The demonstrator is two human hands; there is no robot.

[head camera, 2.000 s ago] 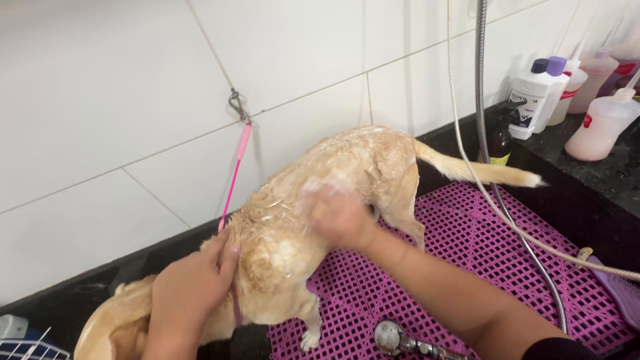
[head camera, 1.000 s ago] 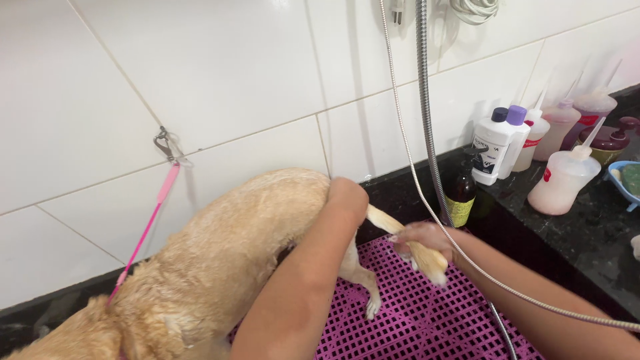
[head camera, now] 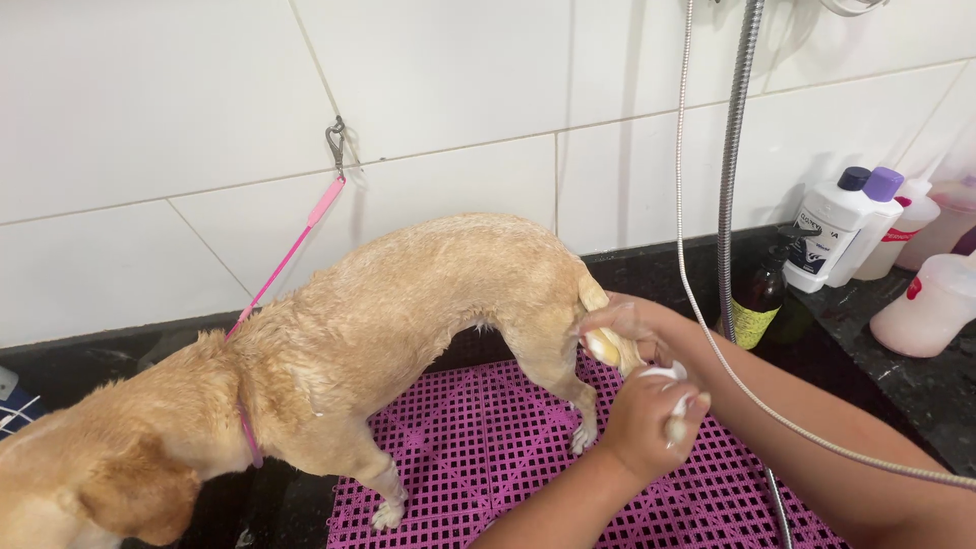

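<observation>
A wet, light tan dog [head camera: 427, 282] stands side-on in the tub, its head at the lower left and its rump at the right. My right hand [head camera: 625, 328] curls around the upper part of its tail [head camera: 592, 293]. Just below, my left hand [head camera: 656, 419] is closed around the tail's lower end, with white foam on the fingers. A pink leash [head camera: 278, 271] runs from the dog's neck loop [head camera: 248, 435] up to a metal clip [head camera: 336, 149] on the tiled wall.
Under the dog lies a purple grid mat [head camera: 457, 442]. A metal shower hose [head camera: 733, 168] and a thin pale hose [head camera: 681, 191] hang in front of my right forearm. A dark pump bottle [head camera: 759, 293], white bottles [head camera: 827, 221] and a squeeze bottle [head camera: 926, 309] stand at the right.
My left hand has gone from the dog's neck area to its rear, then onto the tail. My right hand has left the dog's side for the tail. The view has shifted.
</observation>
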